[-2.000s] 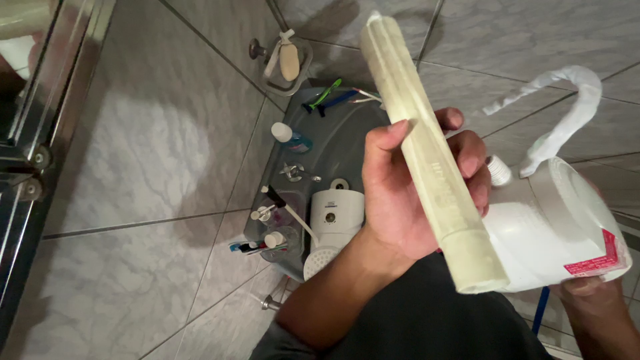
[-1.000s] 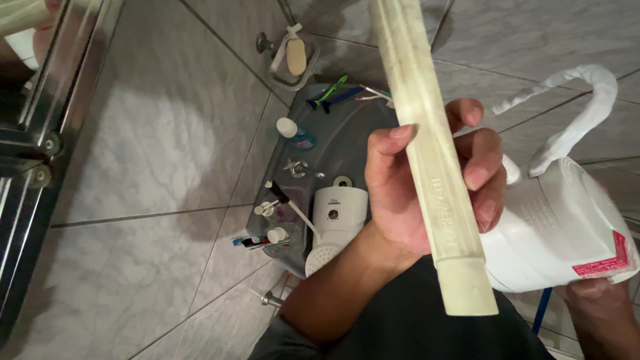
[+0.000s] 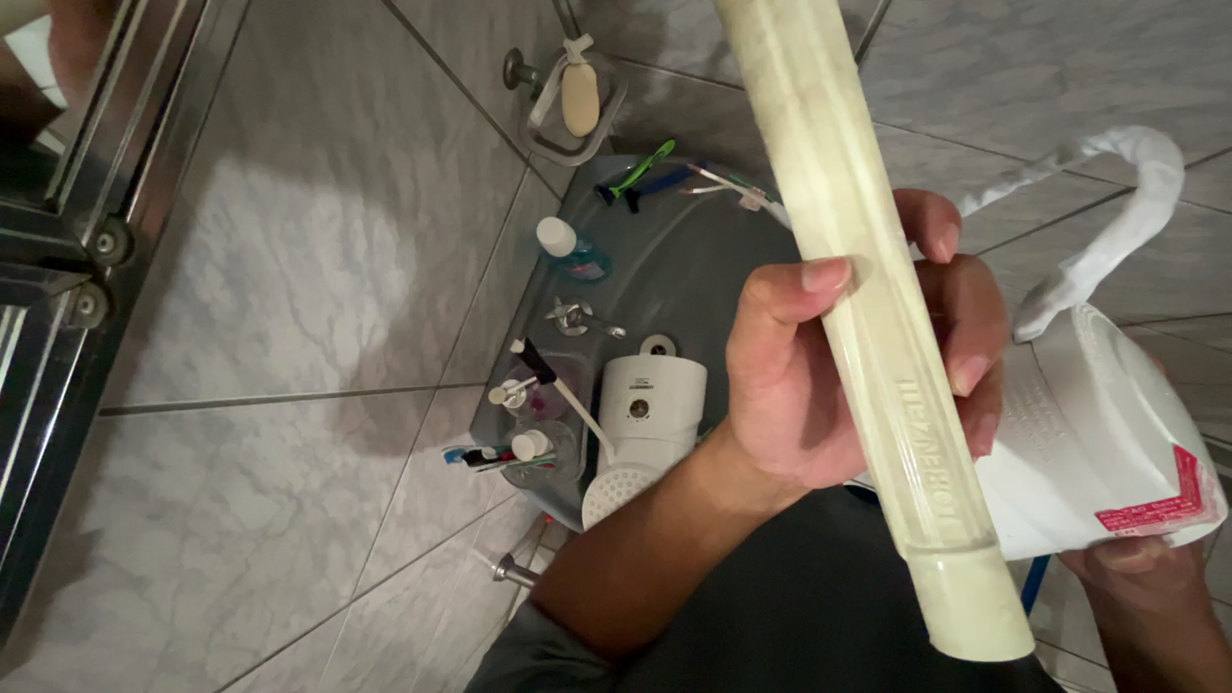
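Observation:
A yellowed plastic pipe [image 3: 866, 289] with the raised maker's name Lorenzetti slants across the view, its upper end out of frame. My left hand [image 3: 818, 375] grips it near the middle, thumb on the near side and fingers curled round behind. At the right is a large white plastic housing [image 3: 1078, 433], seemingly an electric shower unit, with a red-and-white label. A curved, white wrapped tube or cable [image 3: 1145, 202] rises from it. My right hand [image 3: 1136, 568] supports the housing from below, its fingers mostly hidden. The pipe overlaps the housing's left edge in view.
A grey corner sink [image 3: 693, 260] holds a white electric shower [image 3: 654, 404], a faucet [image 3: 577, 318], a mouthwash bottle [image 3: 576, 250], razors [image 3: 640, 173] and toothbrushes [image 3: 481, 454]. A soap dish [image 3: 563, 144] hangs on the tiled wall. A metal-framed cabinet [image 3: 106, 241] borders the left.
The pipe in my left hand looks larger and nearer, and its lower end sits lower. Its upper tip, visible two seconds ago, is out of frame. My right hand stays under the housing.

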